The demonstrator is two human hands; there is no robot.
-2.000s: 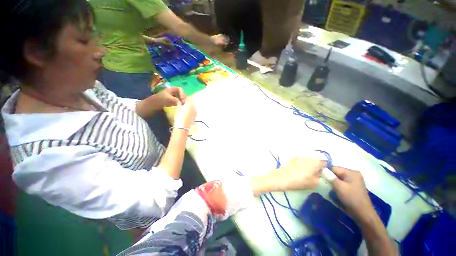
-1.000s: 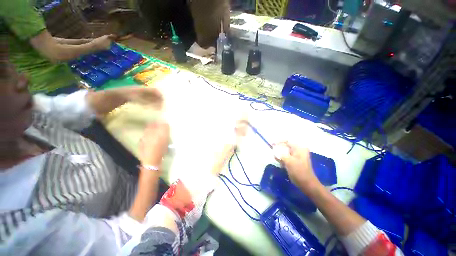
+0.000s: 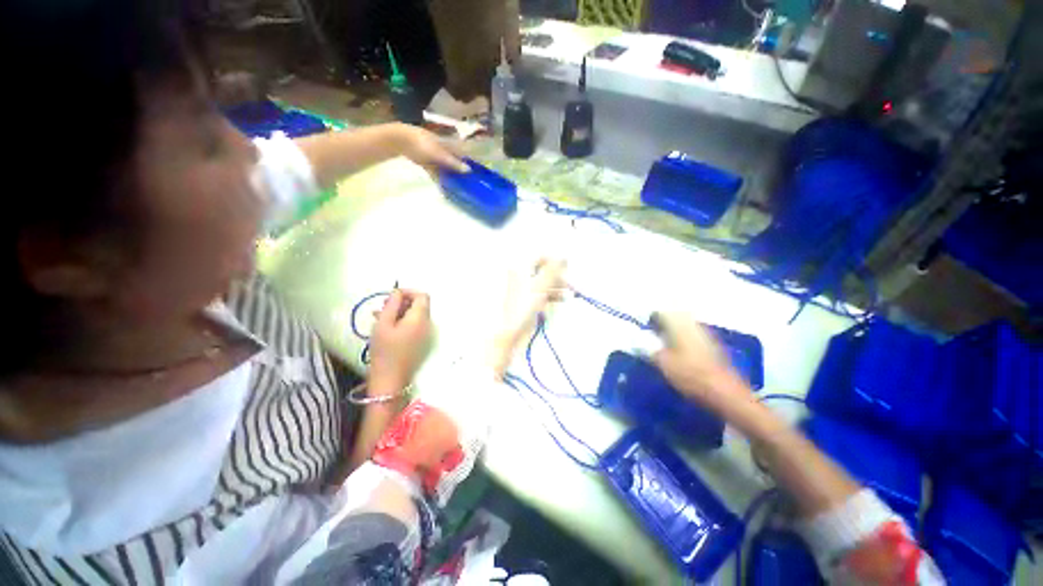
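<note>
My left hand [image 3: 535, 300], washed out by glare, is closed on a blue cord [image 3: 608, 309]. The doubled cord runs right to the fingertips of my right hand [image 3: 689, 357], which look pinched on it. My right hand is slightly blurred, over two dark blue cases [image 3: 621, 389] lying side by side. A glossy blue case [image 3: 673, 504] with a recessed face lies nearer me. Loose cord loops run from the cases toward my left forearm.
At left a neighbour in a striped top holds a blue case [image 3: 480, 192]. Dark bottles [image 3: 518, 126] and one blue case [image 3: 691, 189] stand at the back. A cord bundle [image 3: 829, 189] is back right, stacked cases [image 3: 886, 372] at right.
Since one second ago, one of the two back cases has gone, and the neighbour's hand holds a blue case. The neighbour's head has leaned in. My hands keep nearly the same places.
</note>
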